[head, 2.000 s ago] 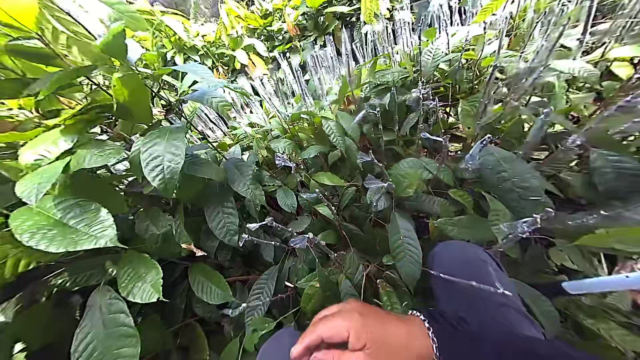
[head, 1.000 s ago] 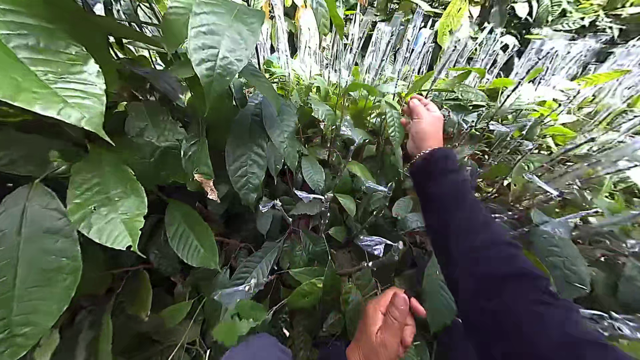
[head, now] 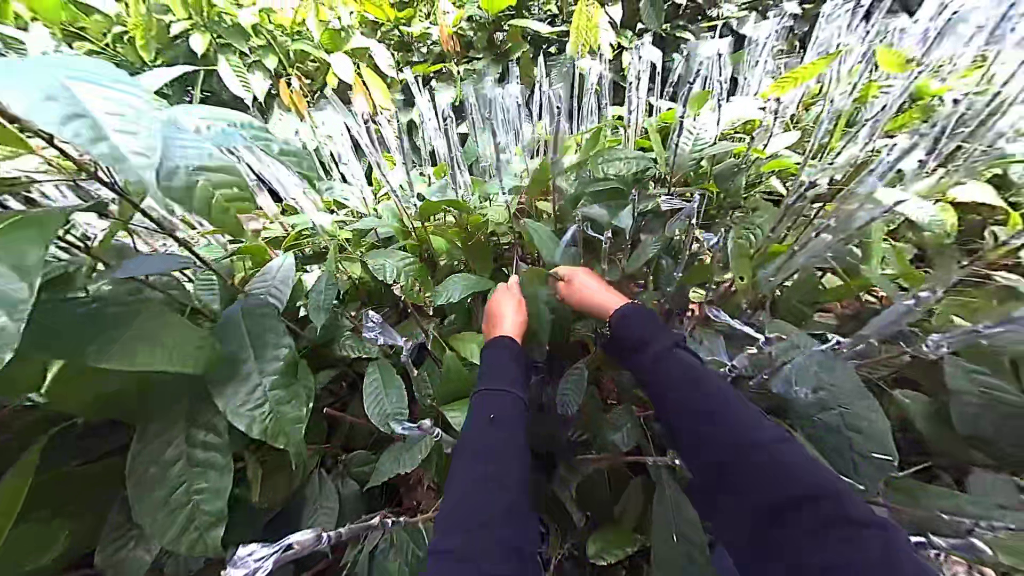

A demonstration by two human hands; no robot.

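Both my arms, in dark sleeves, reach forward among leafy plants. My left hand is closed around a thin plant stem that rises above its fingertips. Close to its right, my right hand pinches the edge or stalk of a green leaf that hangs between the two hands. A bracelet circles my right wrist. Behind the hands stand many upright stems wrapped in clear plastic film. A stem with crumpled plastic is left of my left hand.
Large leaves crowd the left side. A plastic-wrapped branch lies low at the front left. More wrapped stems slant in from the right, and a broad dark leaf is under them.
My left hand, low in front of me a second ago, has moved forward into the plants and now grips a stem. My right hand, then raised at the upper right, is now beside it.
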